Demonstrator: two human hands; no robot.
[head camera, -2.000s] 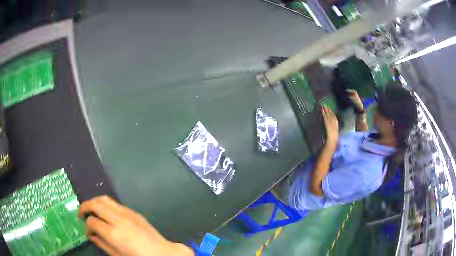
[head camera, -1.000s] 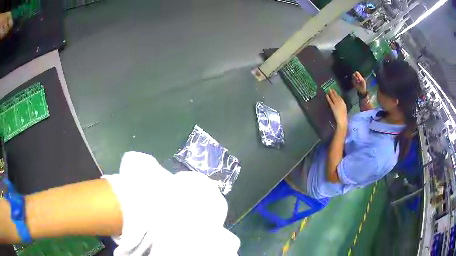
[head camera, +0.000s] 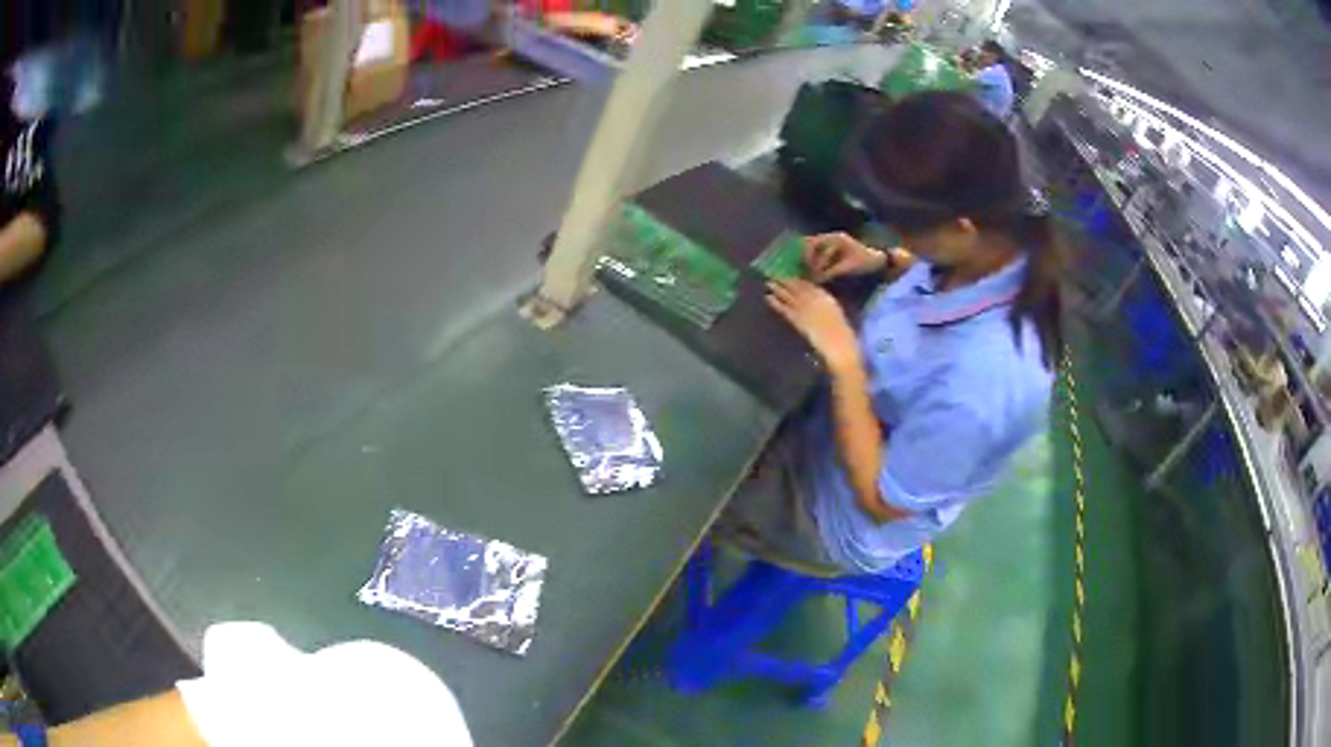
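Both of my hands are out of the picture. At the bottom left a white sleeve (head camera: 321, 693) and a bare forearm (head camera: 124, 727) of my right arm show, with a blue wrist strap (head camera: 26, 725) cut off at the corner. A green PCB panel stack (head camera: 32, 578) lies on the black work mat (head camera: 124, 642) at the left edge. Two shiny silver bags lie on the dark green bench top: one nearer (head camera: 456, 579), one farther (head camera: 604, 438).
A person in a blue shirt (head camera: 942, 387) sits on a blue stool (head camera: 781, 620) at the right, hands on a small green board (head camera: 784, 258). More green boards (head camera: 664, 270) lie on a black mat. A pale post (head camera: 620, 153) rises from the bench. Another person's arm (head camera: 21, 245) shows far left.
The view has swung to the right. My right hand, seen earlier beside a green panel, has left the picture. The bags and boards appear farther left or lower.
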